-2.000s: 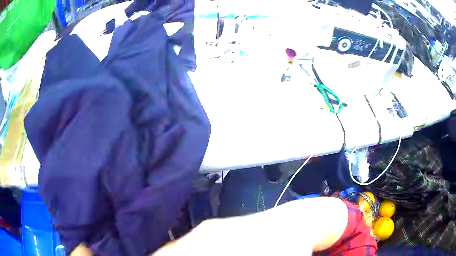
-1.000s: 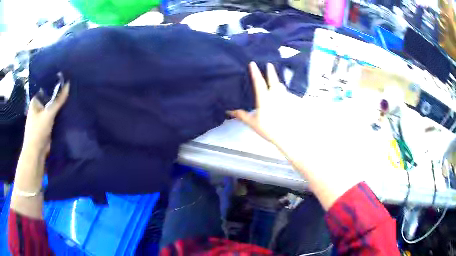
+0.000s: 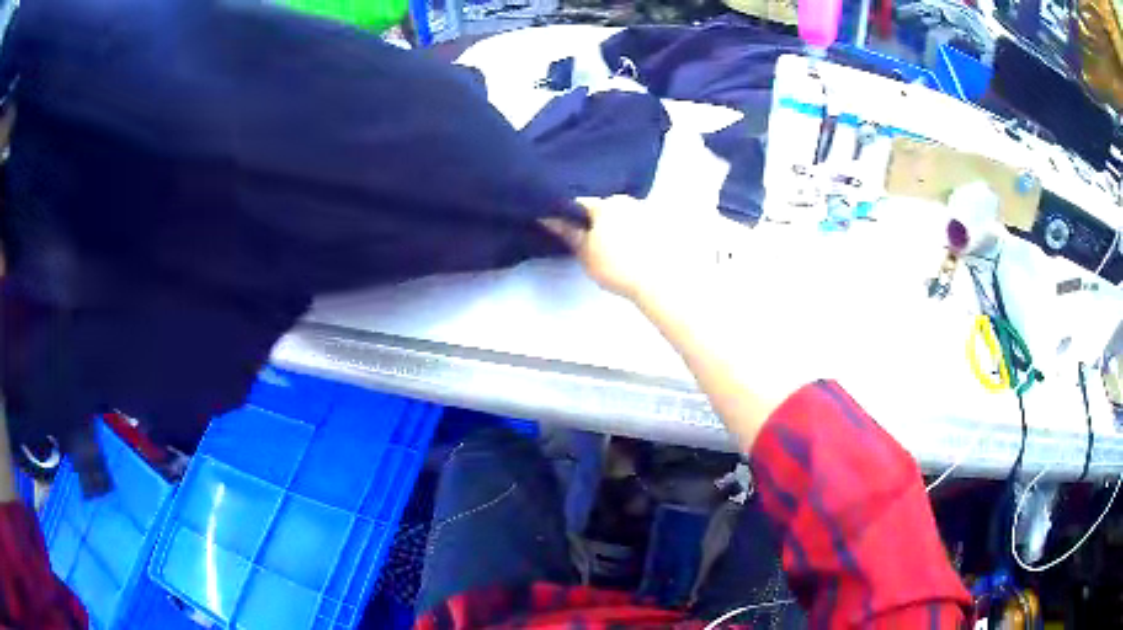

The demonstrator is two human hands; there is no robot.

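The dark navy trousers [image 3: 283, 160] are spread in the air over the left part of the table and the blue crates, pulled taut toward the right. My right hand [image 3: 597, 240] grips their right edge, with the fingers closed on the cloth. My left hand is cut off by the left picture edge and hidden by the cloth; only slivers of skin and the red sleeve show there. A short dark strip hangs from the lower left of the cloth.
The white sewing machine [image 3: 800, 135] stands right of the cloth. Scissors [image 3: 1012, 351] with green and yellow handles lie further right. More navy cloth [image 3: 714, 62] lies behind. Blue crates [image 3: 265, 529] stand below the table edge [image 3: 493, 375]. A cut navy piece [image 3: 559, 74] lies behind the trousers.
The trousers have moved left and up. My right hand has gone from open with spread fingers to gripping their edge. My left hand has moved to the left picture edge.
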